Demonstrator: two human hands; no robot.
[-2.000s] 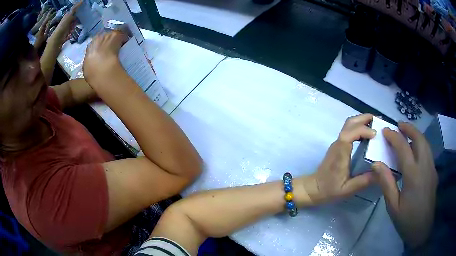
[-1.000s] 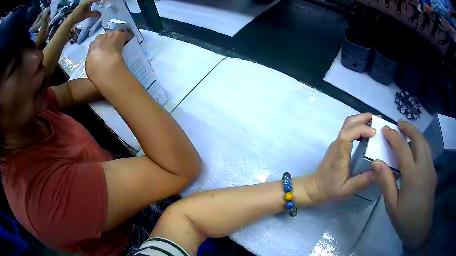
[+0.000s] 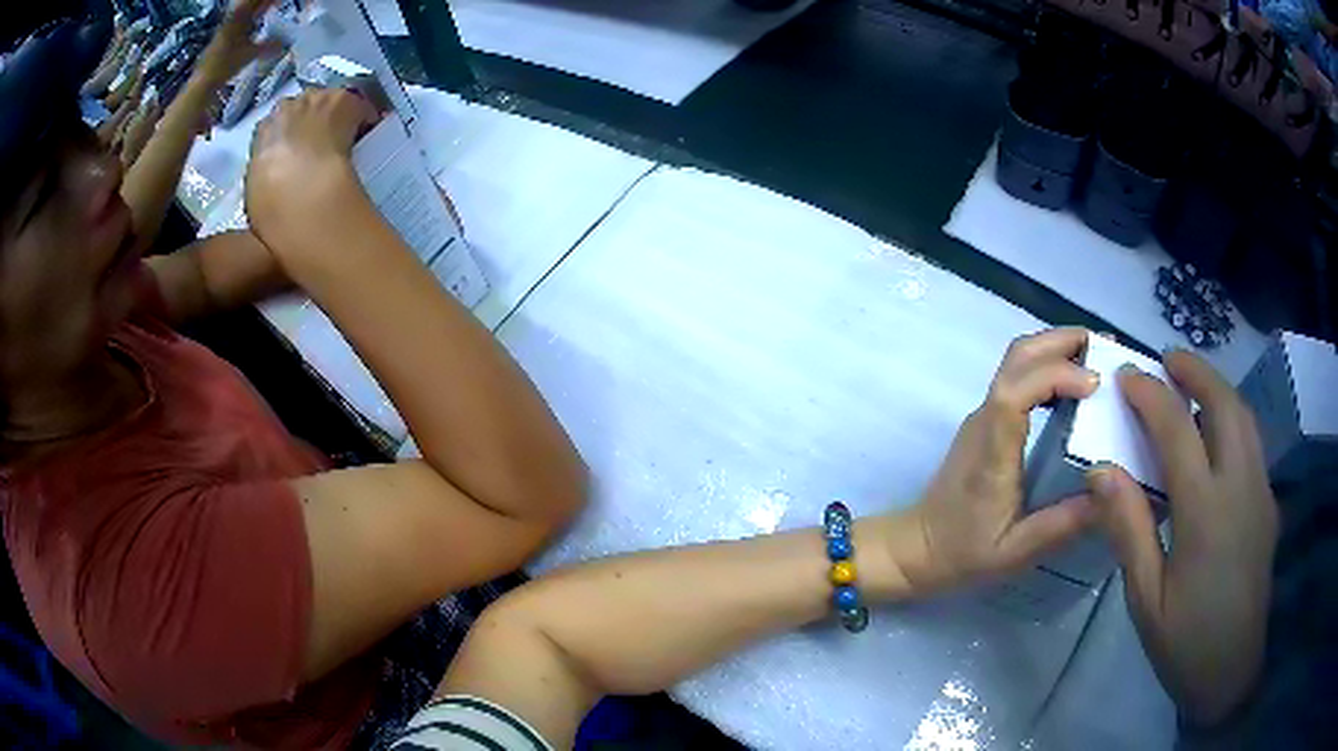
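Note:
A closed carton [image 3: 1123, 426] stands upright at the right, with a flat white square top and grey-blue sides. My left hand [image 3: 1013, 455], with a bead bracelet at the wrist, holds it from the left, fingers at the top's far edge and thumb low at its near side. My right hand [image 3: 1196, 514] has its fingers on the white top and its thumb at the near edge. The carton's lower part is largely hidden by my hands.
A worker in a red shirt [image 3: 176, 572] sits at the left, an arm over the table [image 3: 763, 338], a hand at an upright carton [image 3: 418, 213]. Dark cups [image 3: 1042, 154] and small round parts [image 3: 1196, 305] lie behind. Another white-topped box [image 3: 1299, 385] is at the right edge.
My hands stay on the carton with almost no movement. At the upper left, another person's hand has shifted beside the neighbour's carton.

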